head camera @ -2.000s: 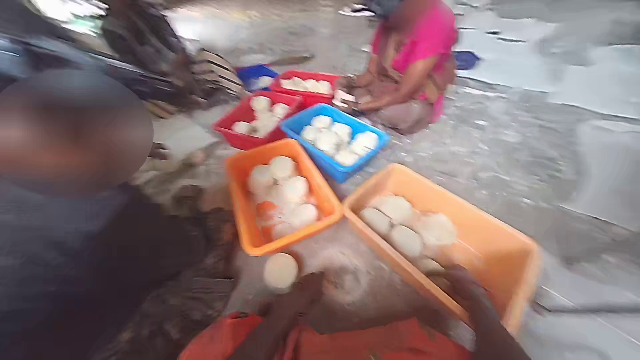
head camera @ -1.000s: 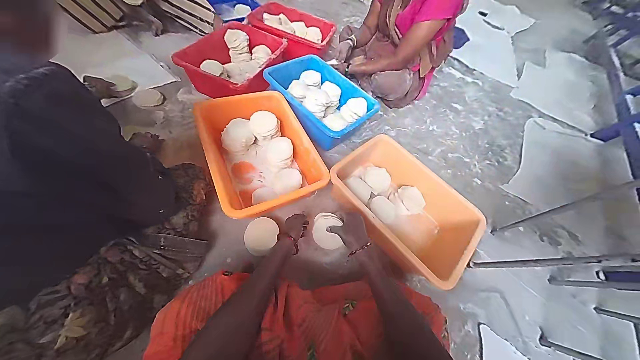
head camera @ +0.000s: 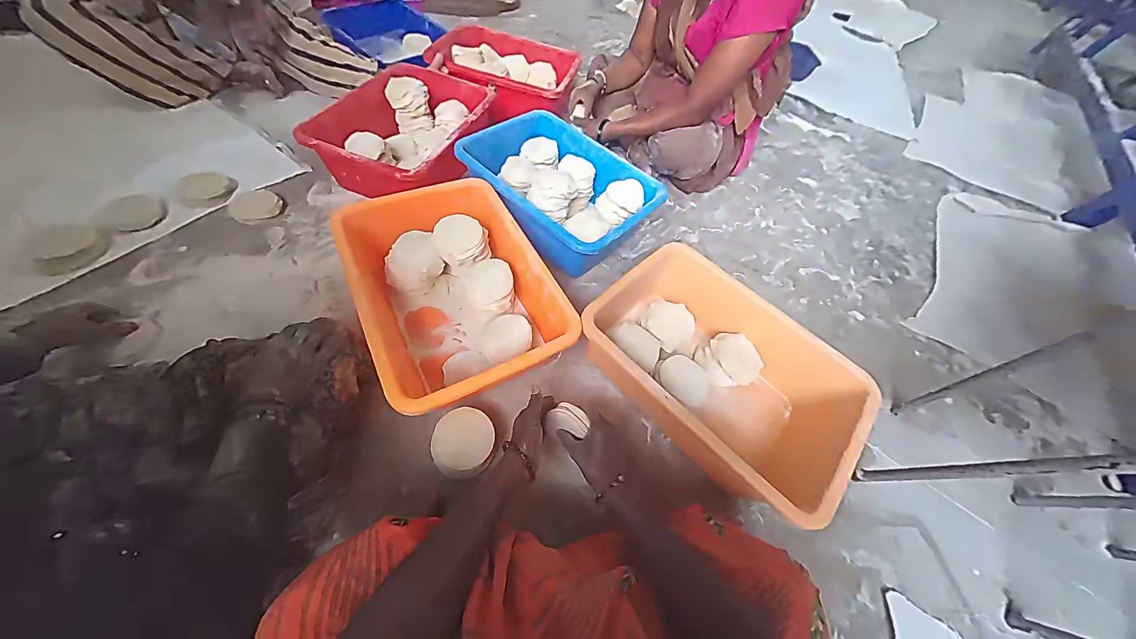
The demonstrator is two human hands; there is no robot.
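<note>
Between my two hands a small stack of round dough discs (head camera: 568, 420) is held tilted up, its edges showing. My left hand (head camera: 529, 430) touches its left side, and my right hand (head camera: 599, 448) grips it from the right. Left of my left hand, a separate round stack of discs (head camera: 462, 441) lies on the floury floor. Ahead of it stands an orange tub (head camera: 493, 382) holding several stacks of discs. To the right, a light orange tub (head camera: 799, 390) holds several stacks at its far end.
A blue tub (head camera: 568, 253) and a red tub (head camera: 342, 173) with disc stacks stand beyond, with another red tub (head camera: 524, 99) behind. A person in pink (head camera: 728, 80) sits ahead; another in dark clothing (head camera: 160, 497) is close at left. Metal legs (head camera: 994, 469) reach in at right.
The stack at my right hand lay flat on the floor a second ago; now it is tilted up between both hands. Earlier, my right hand was in the light orange tub.
</note>
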